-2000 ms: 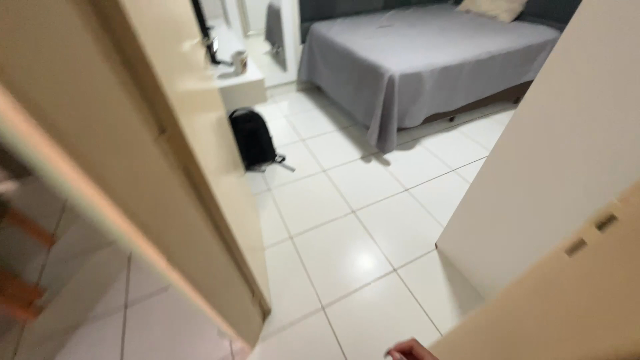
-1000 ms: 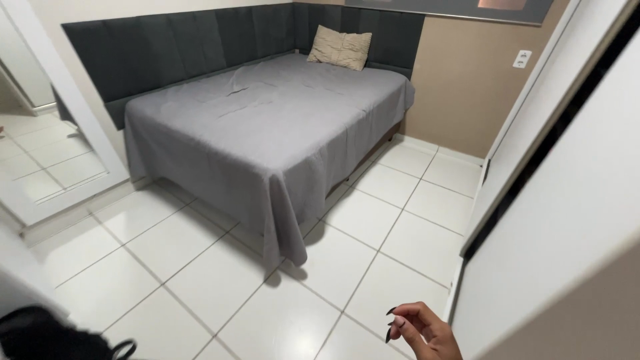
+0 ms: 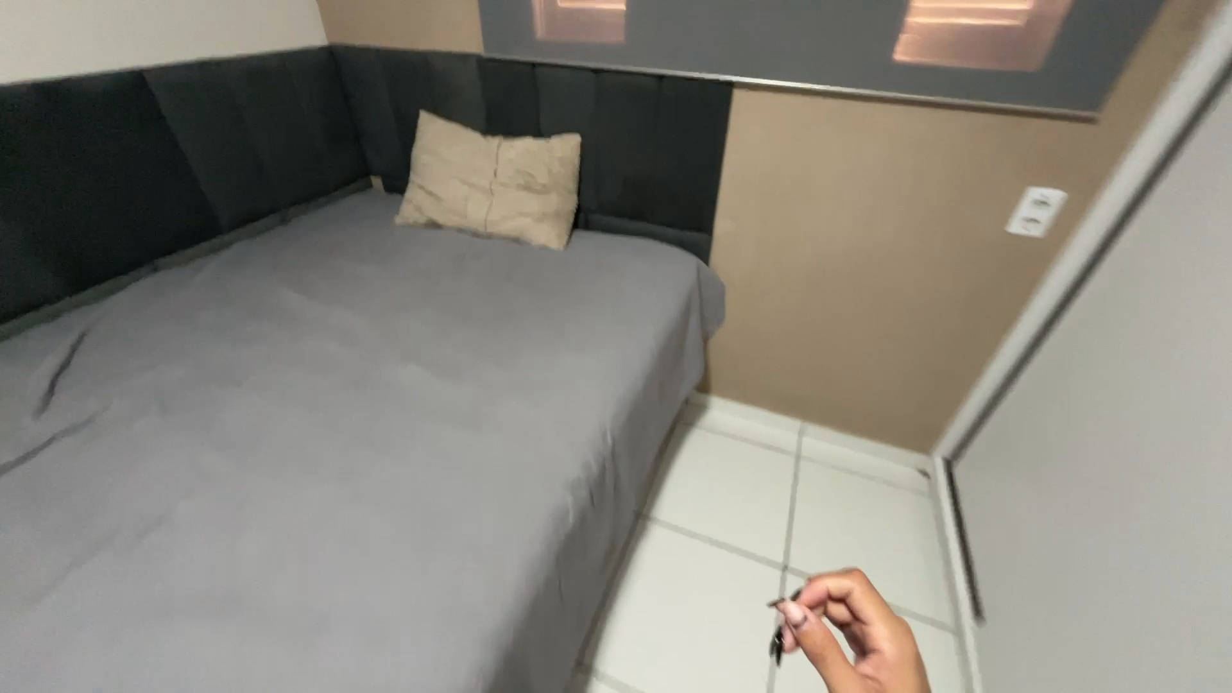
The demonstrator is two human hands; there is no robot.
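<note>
My right hand [image 3: 857, 630] is raised at the lower right, over the tiled floor beside the bed. Its fingers are loosely curled, with long dark nails, and nothing shows held between them. My left hand is out of view. A bed with a grey sheet [image 3: 366, 423] fills the left and middle; the sheet has a few creases and hangs over the side. At the bed's far end a beige pillow [image 3: 491, 183] leans against a dark padded headboard [image 3: 645, 154].
White floor tiles [image 3: 722, 568] run between the bed and a white sliding door or cabinet panel [image 3: 1116, 414] on the right. A wall outlet [image 3: 1037, 212] is on the beige wall, under a grey roller blind [image 3: 770, 38].
The view has moved from the doorway to beside the bed. My right hand, barely in view two seconds ago, now shows more fully. The backpack and mirror have left the view.
</note>
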